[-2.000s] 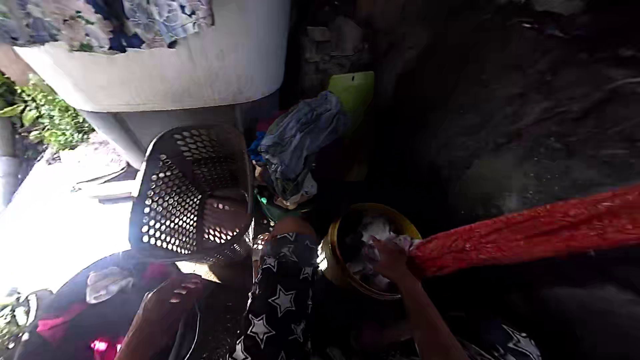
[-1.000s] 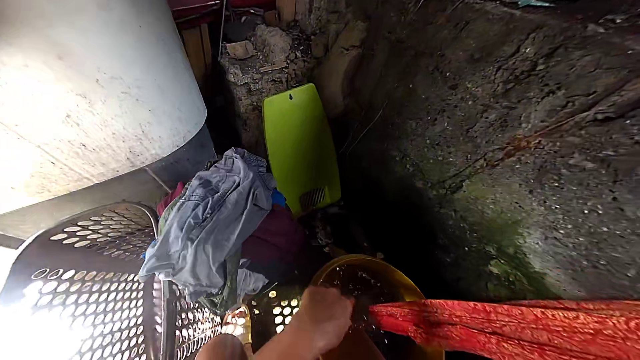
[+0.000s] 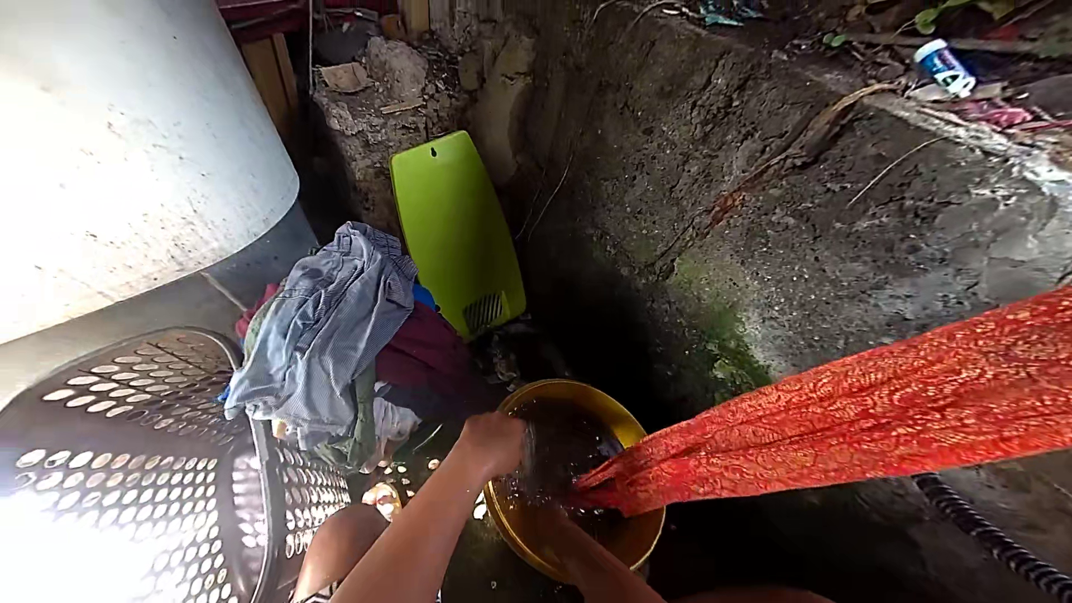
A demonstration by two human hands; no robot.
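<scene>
My left hand (image 3: pixel 496 445) is at the left rim of a yellow bucket (image 3: pixel 641 553), its fingers curled; what they hold, if anything, is not clear. My right hand (image 3: pixel 553 511) reaches inside the bucket, dim and blurred, near the gathered end of a red patterned cloth (image 3: pixel 837 410). Dark water (image 3: pixel 561 435) shows in the bucket. From there the cloth stretches up to the right edge of the view.
A perforated plastic basket (image 3: pixel 126 444) stands at the left, beside a heap of clothes (image 3: pixel 327 335). Behind lean a green plastic board (image 3: pixel 456 234) and a rough wall (image 3: pixel 804 193). A large white container (image 3: pixel 134 142) fills the upper left, and a ribbed hose (image 3: pixel 988 536) lies lower right.
My left hand, over the left side two seconds ago, is now at the bucket's rim. The pale cloth seen in the bucket then no longer shows. The view has shifted strongly.
</scene>
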